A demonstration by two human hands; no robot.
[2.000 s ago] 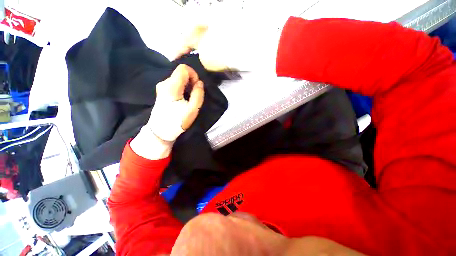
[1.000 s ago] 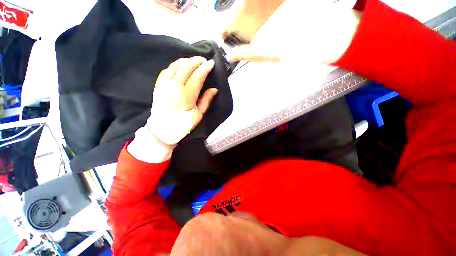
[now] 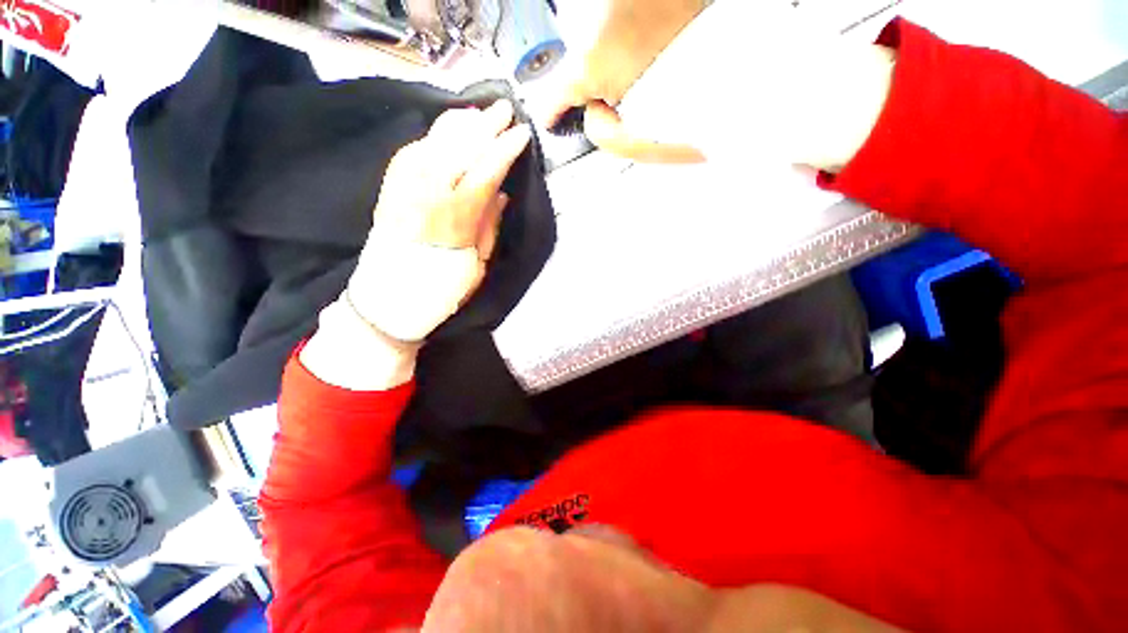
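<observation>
A black garment piece lies on the white table at the left and hangs over its near edge. My left hand is on the cloth, its fingertips pinching the cloth by the right edge. My right hand is just right of that edge, with a small dark piece between thumb and fingers; whether it is a label or a tool is unclear. The machine's metal needle area is beyond my left fingertips, with the round blue-grey attachment beside it.
A ruler strip runs along the table's near edge. A blue crate is below at the right. A grey box with a round fan grille stands at the lower left. Dark fabric lies over my lap.
My right hand has moved up and right from the cloth's edge. My left hand has shifted up toward the machine with the garment's edge. More of the machine's metal parts show at the top.
</observation>
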